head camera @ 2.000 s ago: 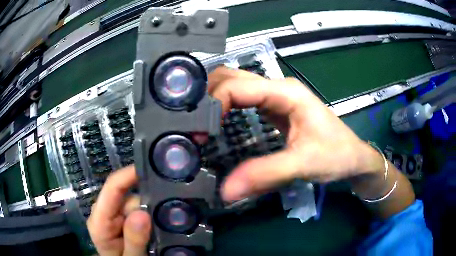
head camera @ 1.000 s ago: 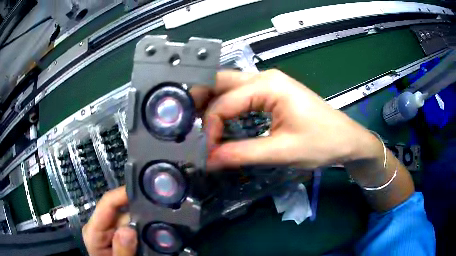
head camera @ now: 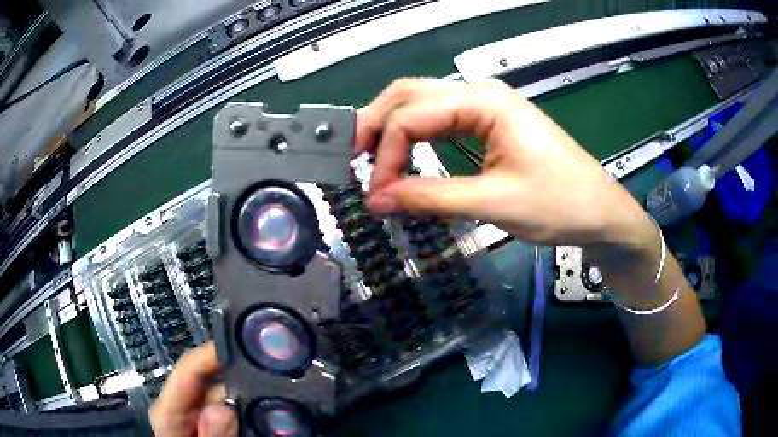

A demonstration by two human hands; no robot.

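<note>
My left hand [head camera: 194, 399], cut off by the bottom edge, grips a grey metal carrier fixture [head camera: 281, 158] by its lower left edge. The fixture stands upright in view, two small screws at its top. Three round speaker drivers [head camera: 275, 224] with black rims and shiny domes show in its seats, the lowest cut off. My right hand [head camera: 380, 192] is at the fixture's upper right edge, thumb and index finger close together; whether they hold anything is unclear. Behind, a clear blister tray [head camera: 95, 269] holds columns of black parts, partly hidden by the fixture.
A green conveyor belt [head camera: 631, 119] runs between metal rails behind. At right are a squeeze bottle [head camera: 678, 195] and a spare plate [head camera: 570, 273] partly behind my right wrist. A crumpled white wipe [head camera: 502, 367] and a slim bluish tool [head camera: 537, 329] lie right of the tray.
The fixture has moved down and slightly left in view. My right hand has moved from beside the upper drivers up to the top right edge, uncovering more of the tray.
</note>
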